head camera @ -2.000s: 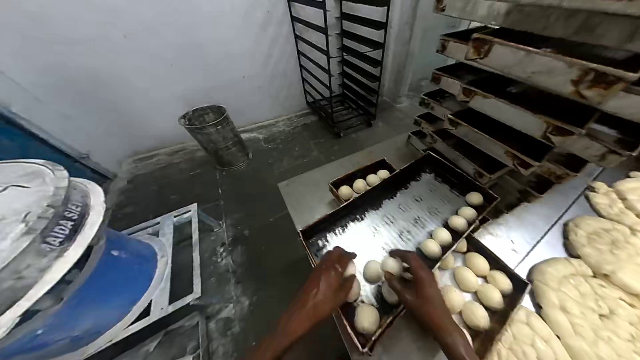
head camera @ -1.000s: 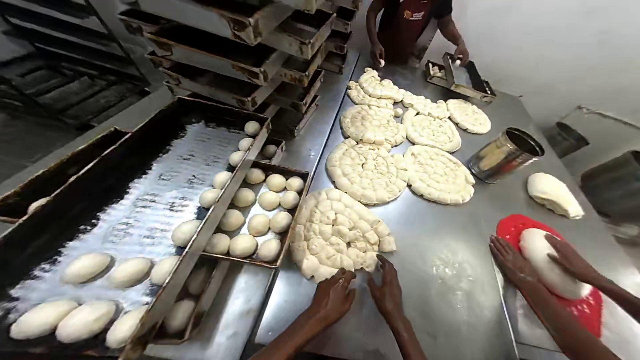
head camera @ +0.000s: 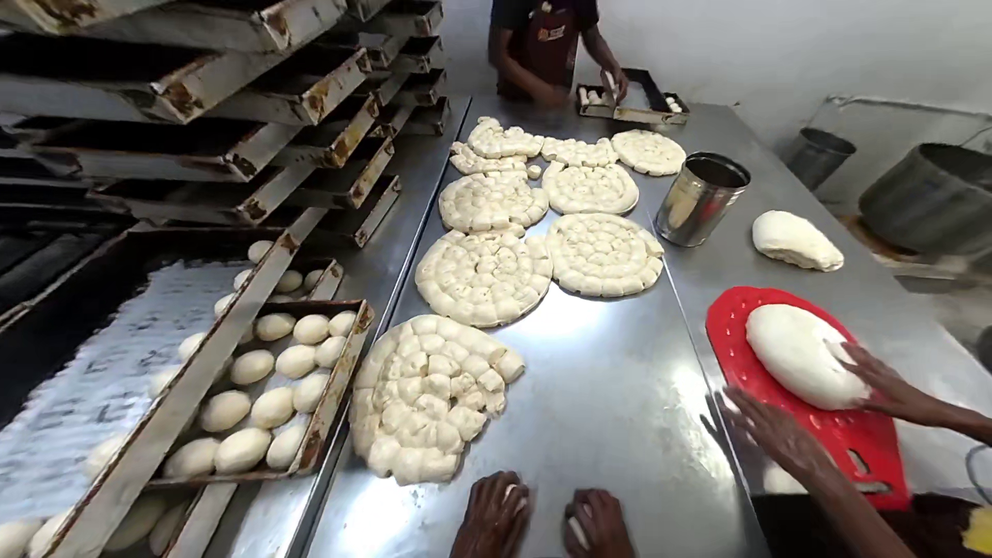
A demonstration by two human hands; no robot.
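Observation:
My left hand (head camera: pixel 490 515) rests low on the steel table (head camera: pixel 589 372), its fingers curled over a small piece of dough. Beside it, a little to the right, my right hand (head camera: pixel 595 523) is curled over another dough piece on the steel. A round slab of dough cut into chunks (head camera: pixel 430 395) lies just beyond my left hand, with some chunks gone from its near right side. Farther up lie several more cut dough rounds (head camera: pixel 484 275). At the left, a metal tray (head camera: pixel 341 380) holds several dough balls (head camera: pixel 273 407), next to a larger tray (head camera: pixel 178 395) with more balls along its side.
Stacked baking trays (head camera: pixel 256 163) rise at the left. A metal can (head camera: pixel 701 198) and a dough lump (head camera: pixel 794 240) stand right. A co-worker's hands (head camera: pixel 783 434) are by dough (head camera: pixel 806 356) on a red plastic board (head camera: pixel 728 333). Another person (head camera: pixel 546 46) works at a tray (head camera: pixel 639 115) at the far end.
The view has swung from the trays to the table. My hands have moved away from the near edge of the cut dough round, which they touched one second ago.

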